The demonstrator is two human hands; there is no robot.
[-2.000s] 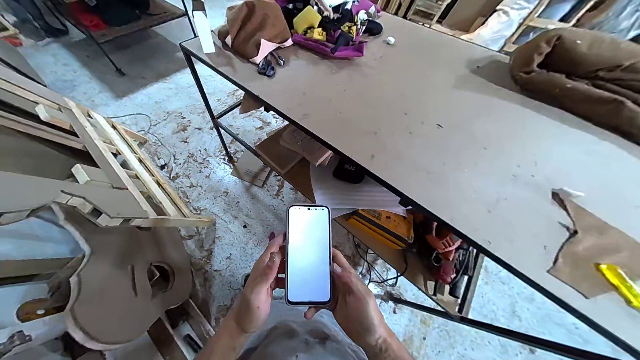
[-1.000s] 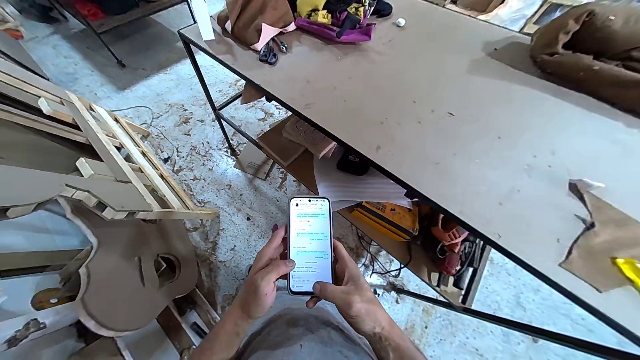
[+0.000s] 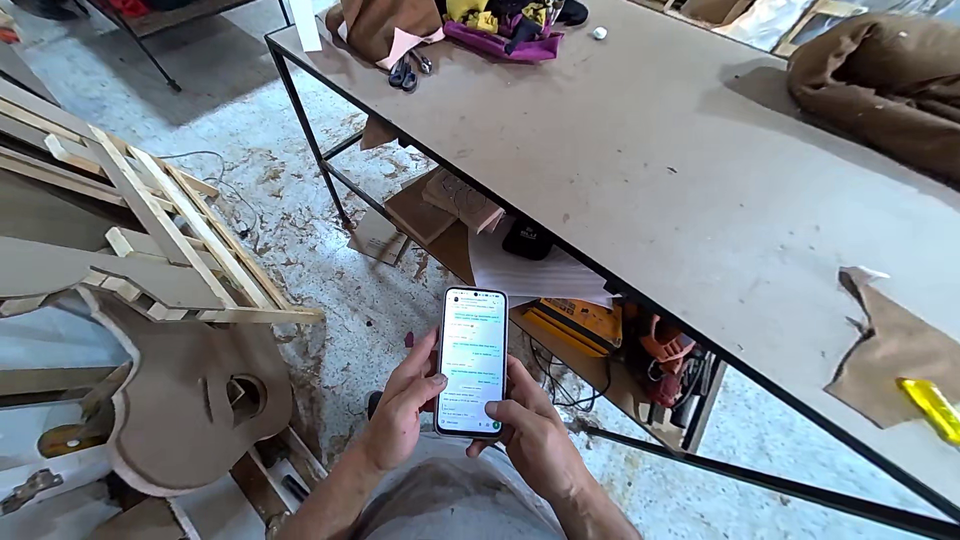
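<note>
A smartphone (image 3: 472, 352) with a lit screen of message bubbles is held upright in front of my body, below the edge of the workbench. My left hand (image 3: 403, 405) grips its left side, with the thumb at the screen's left edge. On the other side my right hand (image 3: 534, 427) supports the phone, its thumb over the lower right of the screen. The fingers behind the phone are mostly hidden.
The metal-framed workbench (image 3: 585, 142) carries scissors (image 3: 403, 75), brown fabric (image 3: 892, 82), a leather-like scrap (image 3: 892, 352) and a yellow wrapper (image 3: 930, 409). Tools, including a yellow case (image 3: 577, 326), fill its lower shelf. Wooden frames (image 3: 172, 210) stand at left.
The phone's screen has gone from nearly blank to showing message bubbles. Both thumbs have moved from the phone's sides onto or near the screen.
</note>
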